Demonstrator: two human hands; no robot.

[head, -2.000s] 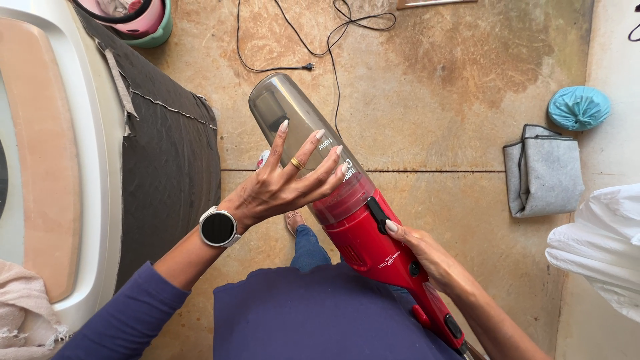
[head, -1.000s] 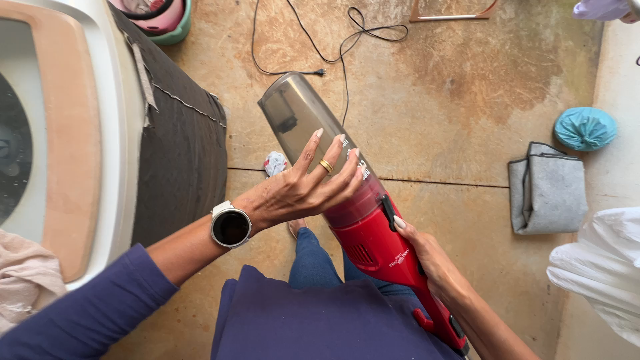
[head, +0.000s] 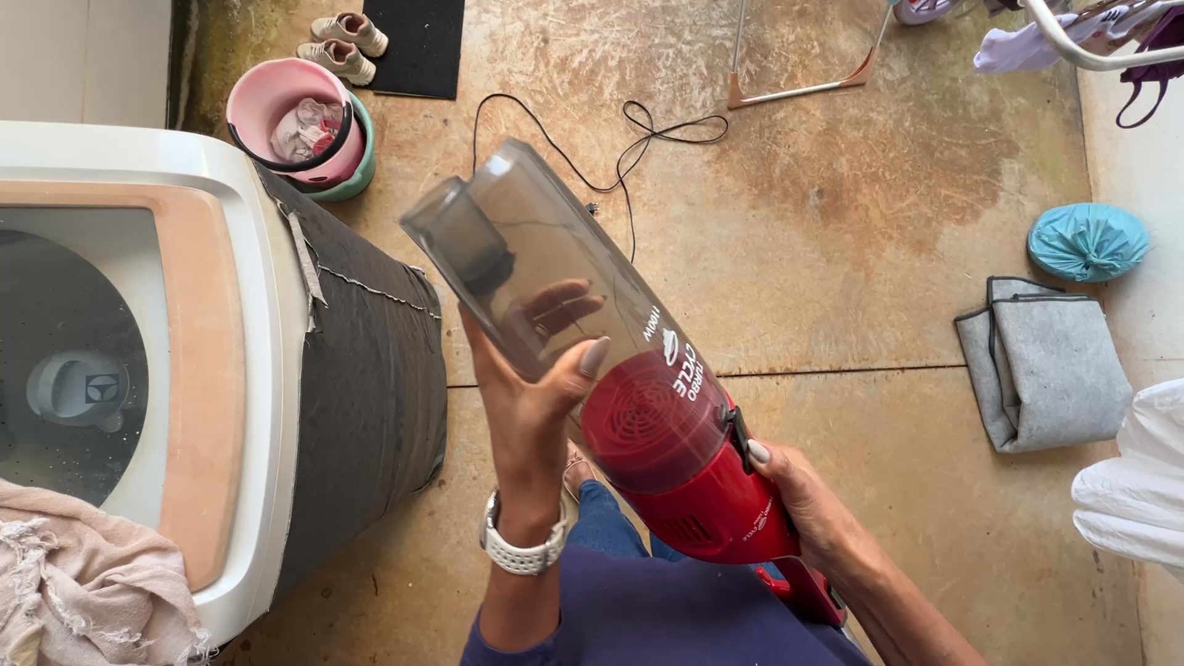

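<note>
A red handheld vacuum cleaner (head: 703,509) with a smoky transparent dust container (head: 573,268) lies slantwise before my body, the container's end pointing up and left. My left hand (head: 532,370) cups the container from its left side and beneath; the thumb is on the near side and the fingers show through the plastic. My right hand (head: 809,499) grips the red body at its lower right, the thumb beside a black latch (head: 740,440). The container is joined to the red body. Part of the right hand's fingers is hidden behind the vacuum.
At left stands a washing machine (head: 259,370) with a cloth (head: 102,583) on it. Nested buckets (head: 356,171), shoes (head: 338,60) and a black mat (head: 416,46) lie beyond. A black cord (head: 555,148) crosses the floor. At right are a folded grey fabric (head: 1054,370) and a blue bag (head: 1087,242).
My left hand has moved from the top of the transparent container to its left side and underside. My right hand keeps its hold on the red body.
</note>
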